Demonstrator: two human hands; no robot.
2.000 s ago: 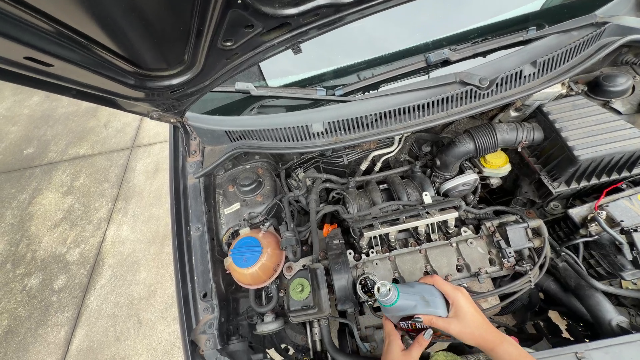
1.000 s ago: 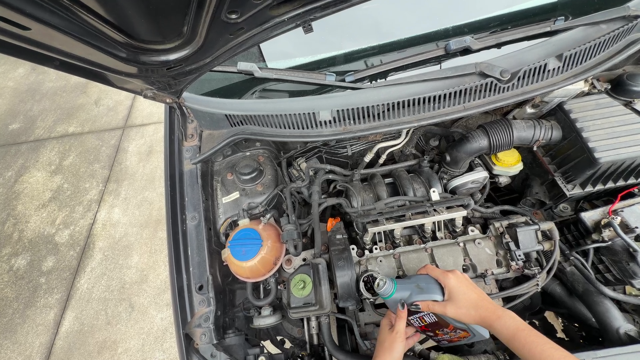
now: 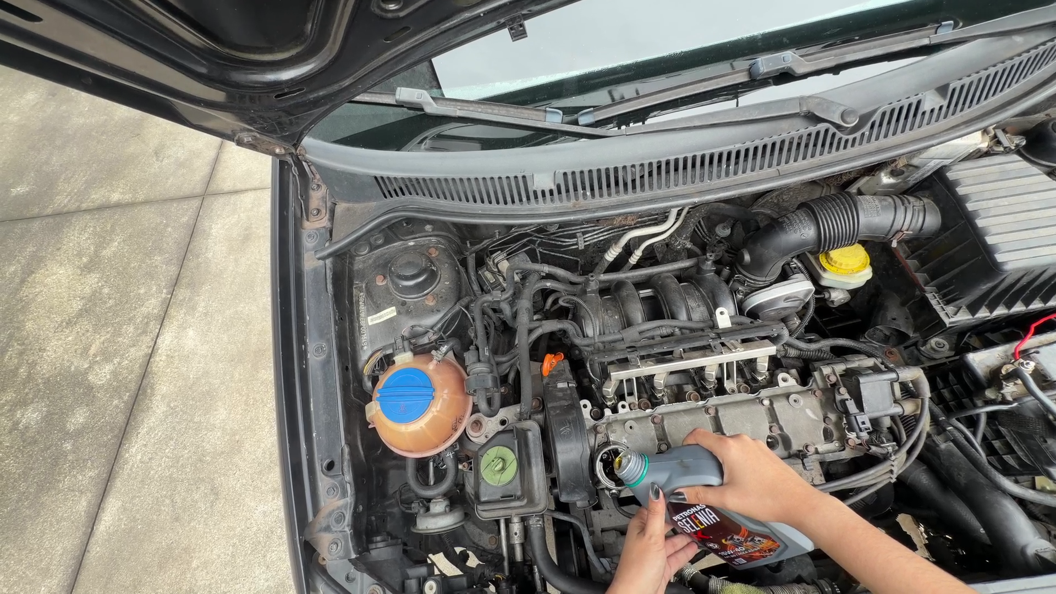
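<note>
My right hand (image 3: 747,478) grips the shoulder of a grey Petronas Selenia engine oil bottle (image 3: 734,528) from above. Under the bottle, near its neck, my left hand (image 3: 650,549) supports it with fingertips on the label side. The bottle is tilted, its uncapped mouth pointing left into the round oil filler opening (image 3: 609,465) of the engine's valve cover (image 3: 709,425). Amber oil shows at the mouth; whether it is flowing cannot be told. An orange dipstick handle (image 3: 552,363) stands behind and left of the opening.
Left of the engine are a coolant expansion tank (image 3: 422,421) with a blue cap and a reservoir (image 3: 510,474) with a green cap. A yellow-capped reservoir (image 3: 845,262) and the air filter housing (image 3: 1006,223) lie at the right. The raised hood (image 3: 272,66) hangs over the upper left.
The bottle, first seen more end-on, has turned so that more of its label shows, and its mouth is at the filler opening. My left hand has shifted along under the bottle.
</note>
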